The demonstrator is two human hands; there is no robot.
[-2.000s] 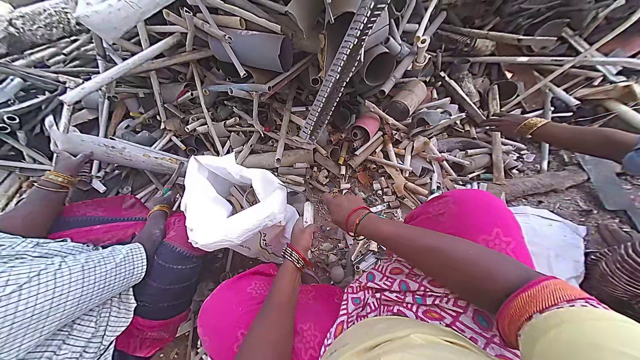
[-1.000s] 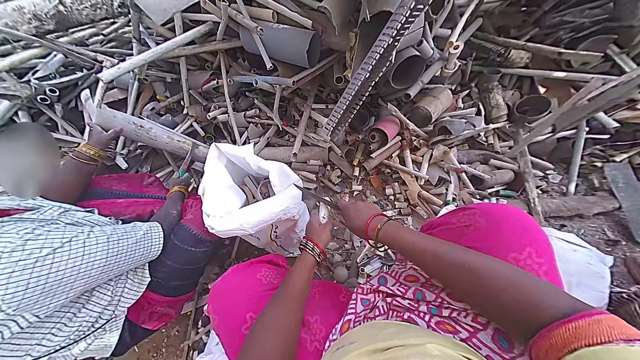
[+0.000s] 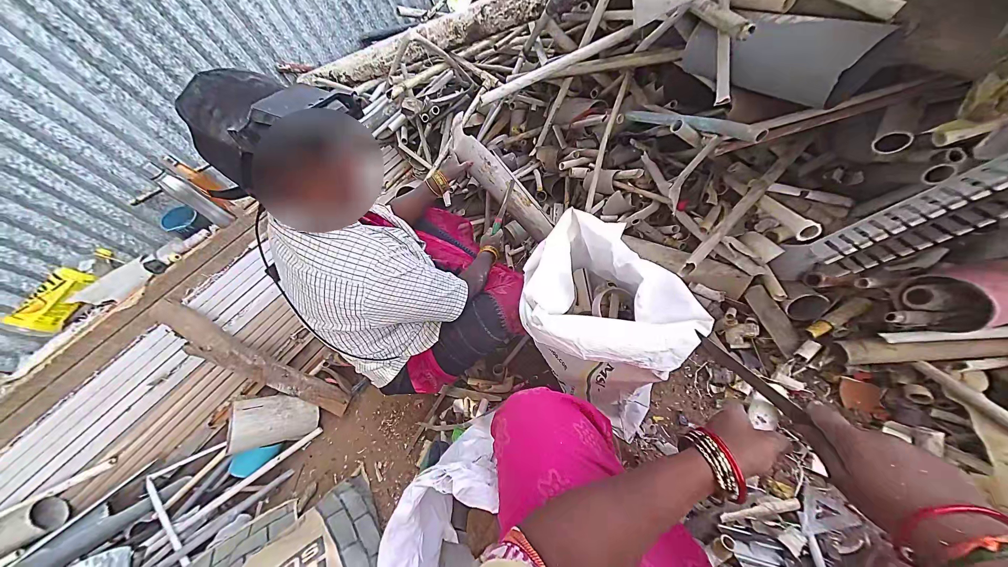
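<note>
At the lower right, my left hand [image 3: 744, 441] is closed around a small whitish pipe piece [image 3: 762, 411]. Beside it my right hand [image 3: 854, 453] grips a long dark blade [image 3: 752, 378], whose tip points up and left toward the rim of a white woven sack [image 3: 551, 319]. The open sack stands in front of my knee with cut pipe pieces [image 3: 610, 303] inside. Scraps of pipe lie on the ground below and beyond both hands.
Another person [image 3: 362, 299] sits to the left, one hand on a thick pale pipe [image 3: 504, 181], the other holding a knife. A heap of pipes [image 3: 748, 197] spans the far side. Stacked white strips [image 3: 118, 394] lie left, near a corrugated metal wall [image 3: 87, 118].
The view has swung strongly to the left, bringing in the metal wall and more of the other person. The dark blade shows clearly now between my hands and the sack.
</note>
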